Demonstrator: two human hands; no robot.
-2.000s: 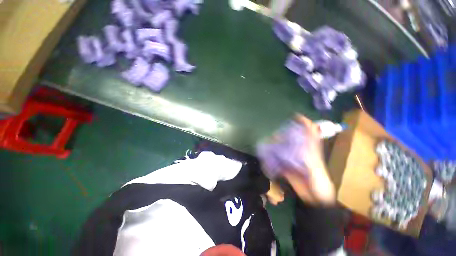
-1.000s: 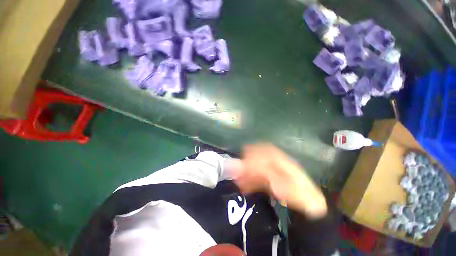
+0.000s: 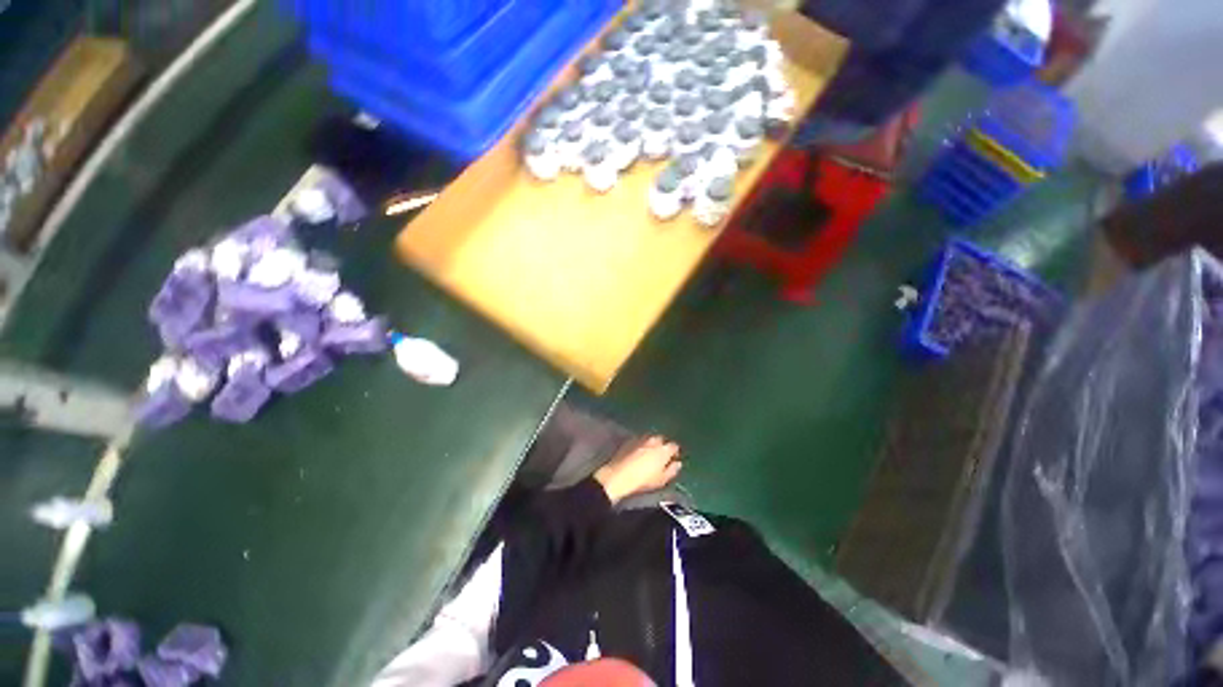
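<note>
My left hand (image 3: 641, 470) is small in view near my lap, at the end of a dark cuff. Its fingers look slightly apart and I see nothing in it. My right hand is not in view. A white glue bottle (image 3: 425, 360) with a blue tip lies on the green bench (image 3: 362, 510). Left of it is a heap of purple parts with white lumps (image 3: 255, 315). A cardboard tray (image 3: 563, 275) holds many white pieces with round grey tops (image 3: 657, 101).
Blue crates (image 3: 463, 61) stand behind the tray. A red stool (image 3: 818, 215) is beyond it. A plastic-lined carton (image 3: 1113, 470) with purple parts is at right, near a blue floor crate (image 3: 986, 302). Loose purple parts (image 3: 148, 651) lie at bottom left. A thin stick (image 3: 412, 203) lies beside the tray.
The view has swung to the right, bringing the lined carton and floor crates in and the red stool at left out. The blurred hand over the bench edge has gone from view.
</note>
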